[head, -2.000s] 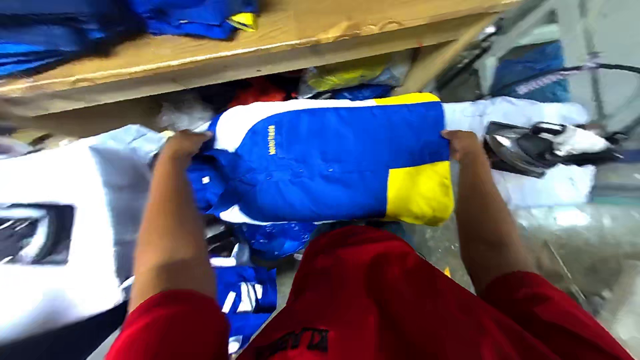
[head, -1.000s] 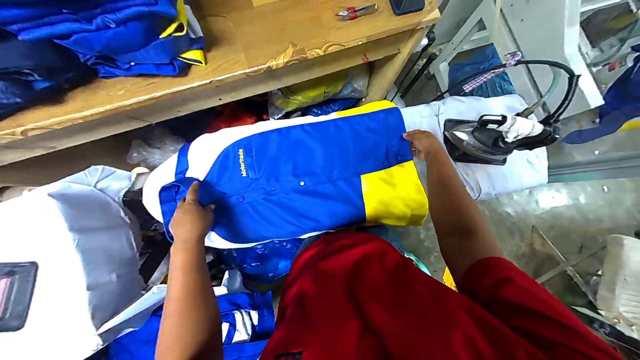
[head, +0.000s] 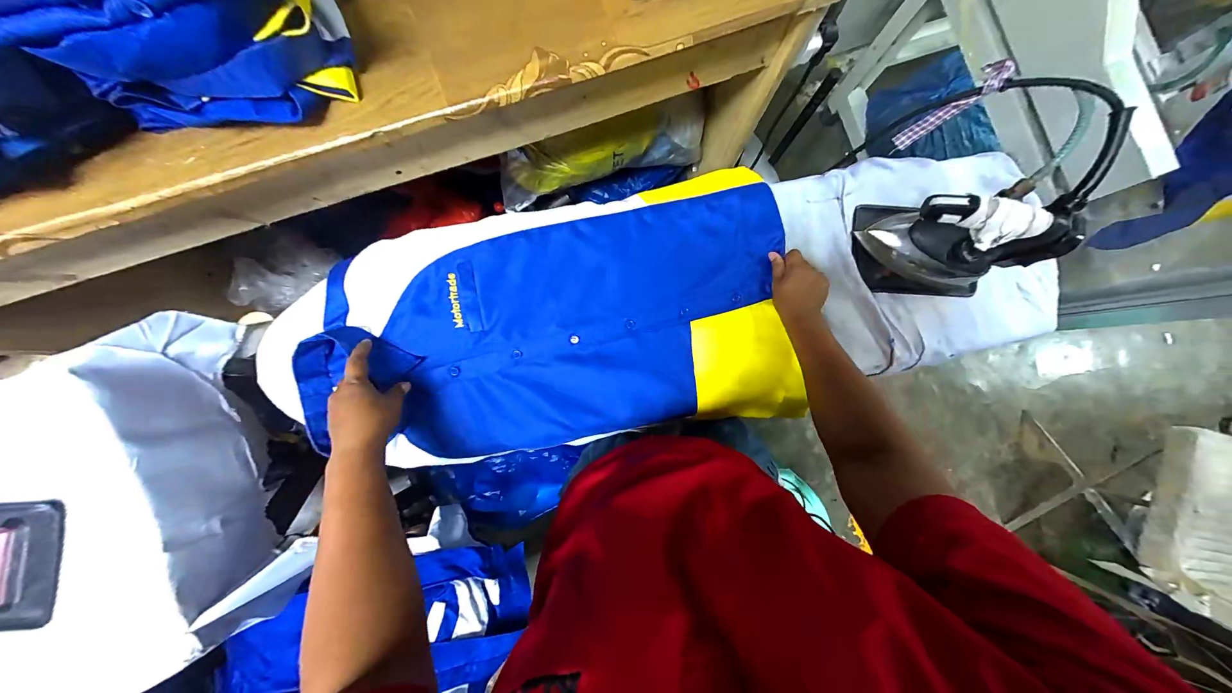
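A blue and yellow buttoned shirt (head: pixel 577 318), with yellow embroidered writing by its pocket, lies spread front side up over a narrow white padded ironing board (head: pixel 828 221). My left hand (head: pixel 364 399) rests on the shirt's blue collar, thumb and index finger apart. At the shirt's right edge, by the button placket, my right hand (head: pixel 797 289) pinches the blue fabric between thumb and fingers. A steam iron (head: pixel 938 241) with white cloth wound on its handle sits on a dark rest at the board's right part, just beyond my right hand.
Behind the board runs a wooden table (head: pixel 539 67) with folded blue garments (head: pixel 192 58) on it. A white cover (head: pixel 125 462) bulges at the left. Blue clothing (head: pixel 472 597) lies below. A black cable (head: pixel 1078 87) arches behind the iron. Plastic bags (head: pixel 606 149) are under the table.
My left hand has shifted from the shirt's left edge onto its collar. My right hand stays at the right edge. The iron remains on the board. The view has shifted somewhat.
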